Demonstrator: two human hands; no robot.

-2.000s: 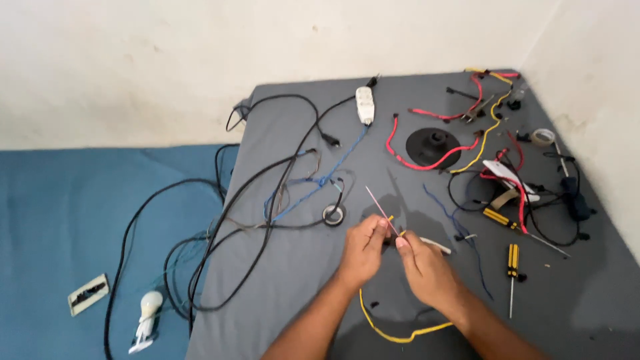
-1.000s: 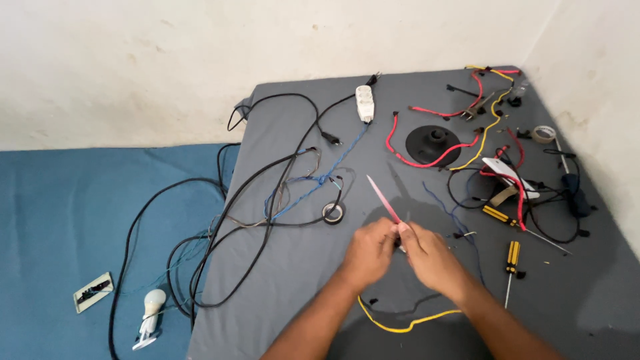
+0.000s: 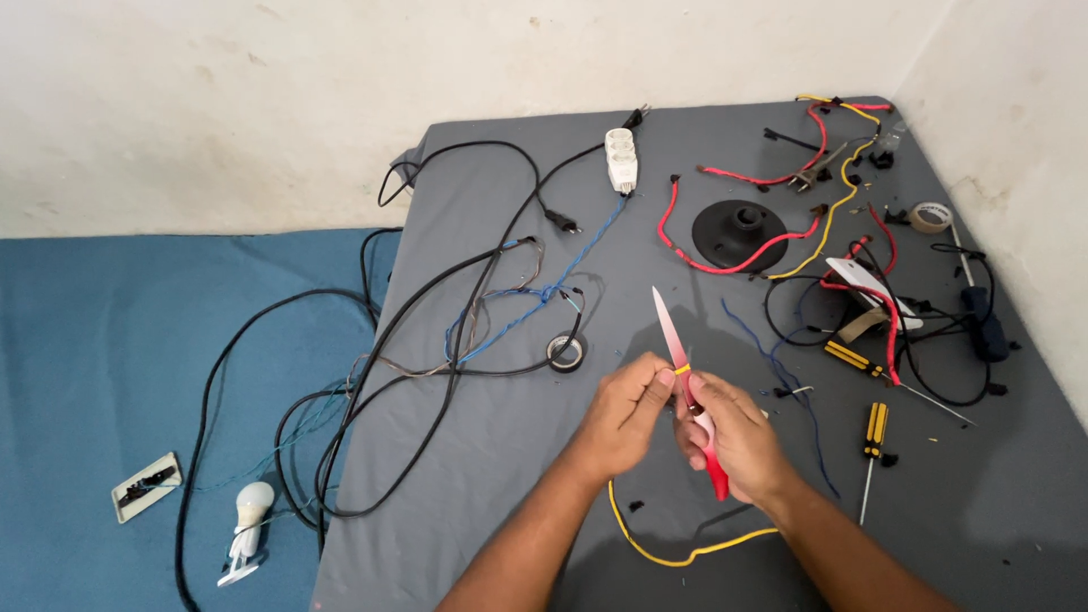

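Near the middle of the grey-covered surface, my left hand pinches the end of a yellow wire between thumb and fingers. My right hand is closed on a knife with a red handle. Its pink-and-white blade points up and away, and the yellow wire end lies across it by my fingertips. The rest of the wire loops below both hands on the cloth. A blue wire lies just right of my right hand.
A white socket strip, black cables and a roll of tape lie left. At right are a black round base, red wires, screwdrivers and a tape roll. A bulb and socket plate rest on blue cloth.
My hands have moved slightly apart, and the knife's red handle now shows below my right fingers. The yellow wire end now shows across the blade; one second ago the hands hid it.
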